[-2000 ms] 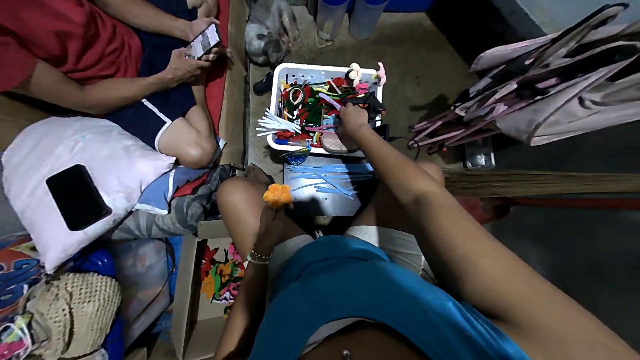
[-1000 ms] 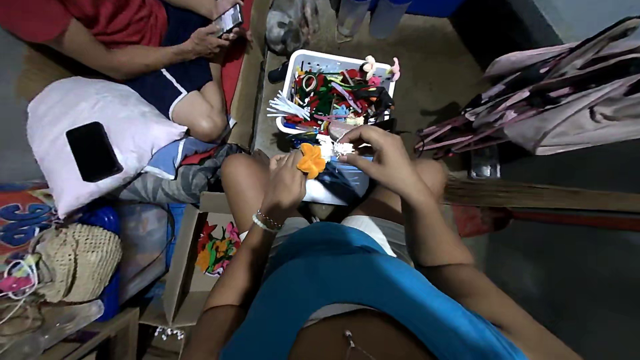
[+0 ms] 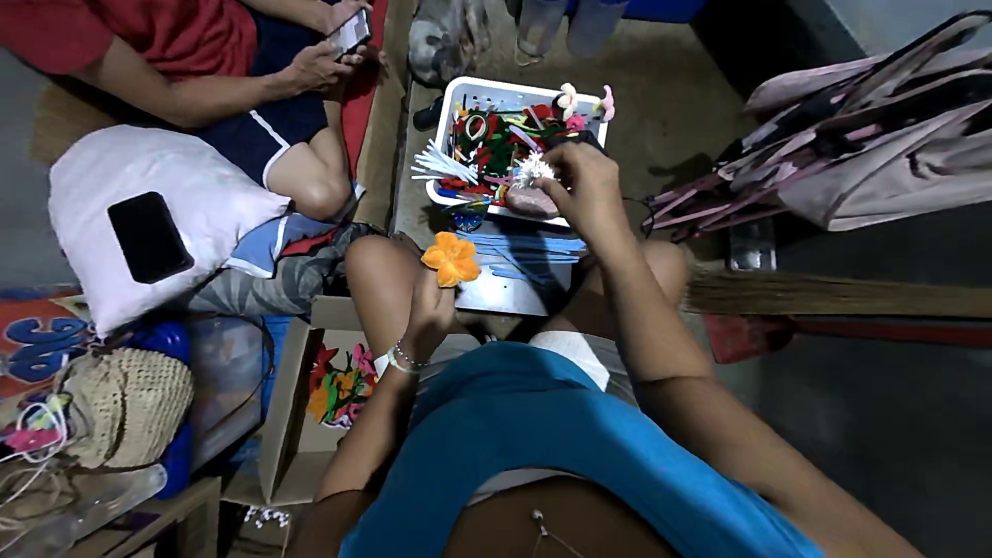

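Observation:
My left hand (image 3: 432, 304) holds an orange fuzzy flower (image 3: 451, 259) upright over my thigh. Above the right part of a white plastic basket (image 3: 459, 91), my right hand (image 3: 583, 186) grips a bunch of small white flower-like pieces (image 3: 533, 169) between its fingertips. Red, green and other coloured fuzzy stems fill the basket, and pale stems (image 3: 446, 164) stick out at its left. A white flower (image 3: 568, 99) and a pink flower (image 3: 607, 104) stand at its far rim. Light blue fuzzy stems (image 3: 527, 249) lie on a pale flat surface (image 3: 508, 293) between my knees.
A cardboard box (image 3: 298, 457) with colourful fuzzy flowers stands left of me. Another person (image 3: 178, 85) sits at the upper left holding a phone. A black phone (image 3: 150, 237) rests on a white pillow (image 3: 93, 186). Bags (image 3: 868, 163) and a broom (image 3: 837, 293) are at the right.
My right hand has moved from beside the orange flower back over the basket with the white pieces. My left hand has lowered slightly away from it, still holding the orange flower.

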